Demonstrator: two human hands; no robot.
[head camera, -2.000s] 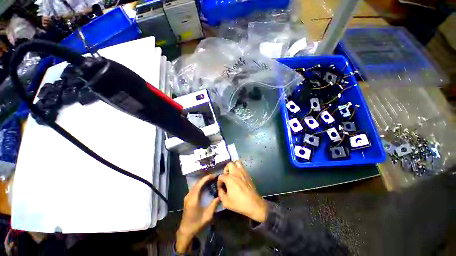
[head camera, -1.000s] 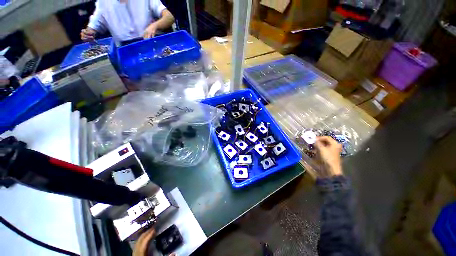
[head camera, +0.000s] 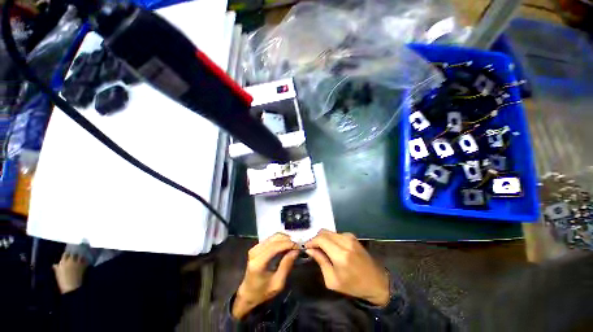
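A black plastic housing (head camera: 296, 216) lies on the white work pad (head camera: 322, 194) in front of the screw feeder (head camera: 281, 177). My left hand (head camera: 268, 269) and my right hand (head camera: 346, 264) meet at the pad's near edge, just below the housing. Their fingertips pinch one tiny part (head camera: 303, 247) between them, too small to make out clearly. The electric screwdriver (head camera: 195, 81) hangs at a slant over the feeder, its tip near the screws, touched by neither hand.
White foam boards (head camera: 140, 168) with black units stand at left. A blue bin of motors (head camera: 471, 211) is at right, small metal parts (head camera: 567, 211) beyond it. A clear plastic bag (head camera: 351, 104) lies behind the feeder. Another person's hand (head camera: 70, 271) is at lower left.
My right hand has come back from the metal parts at far right to meet my left hand over the pad. The view has turned back to the left. The housing lies on the pad.
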